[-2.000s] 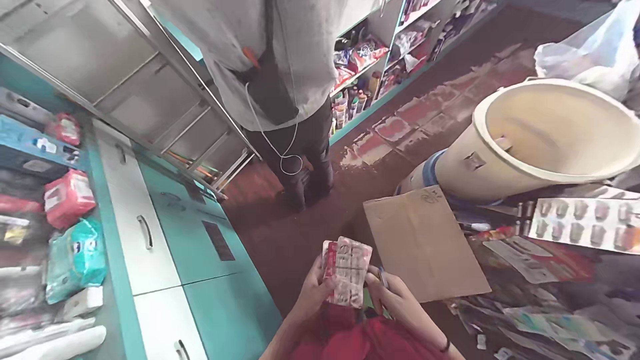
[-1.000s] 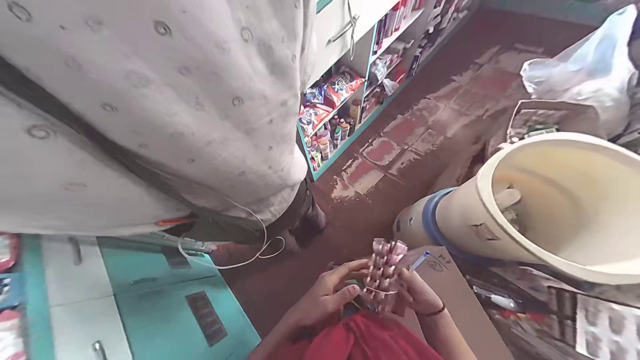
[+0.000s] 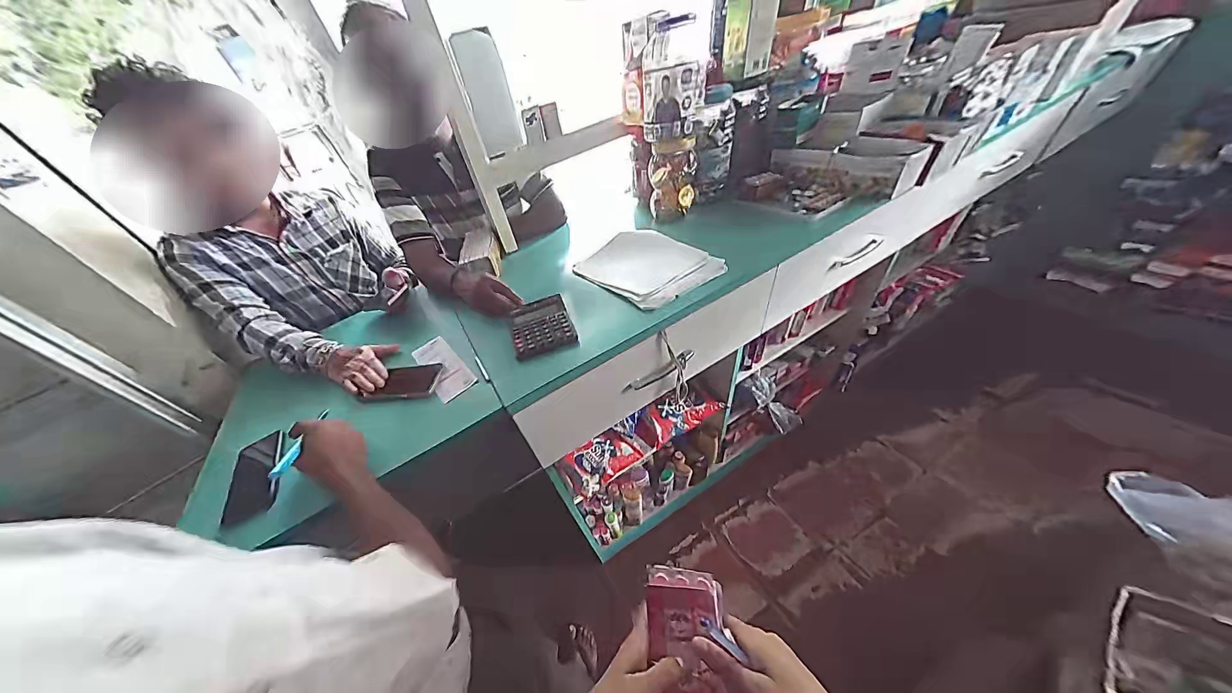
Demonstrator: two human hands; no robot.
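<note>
At the bottom of the head view I hold a small bundle of blister packs (image 3: 681,608), pink and red with pale bubbles along the top edge. My left hand (image 3: 640,662) grips its left side, thumb across the front. From the right, my right hand (image 3: 756,662) grips the same bundle, and a slim blue and silver item (image 3: 724,640), perhaps a pen, shows at its fingers. Both hands are low over the dark floor, apart from the counter. The lower parts of both hands are cut off by the frame edge.
A person in white (image 3: 221,606) stands close at left, holding a blue pen over a green counter (image 3: 385,433). Two people lean on its far side, near a phone (image 3: 402,382), a calculator (image 3: 543,327) and papers (image 3: 647,265). Shelves (image 3: 664,462) of packets and bottles are below.
The view has swung up to the counter and the people across it. The blister packs, seen on edge one second ago, now show a flat face. Both hands still hold them.
</note>
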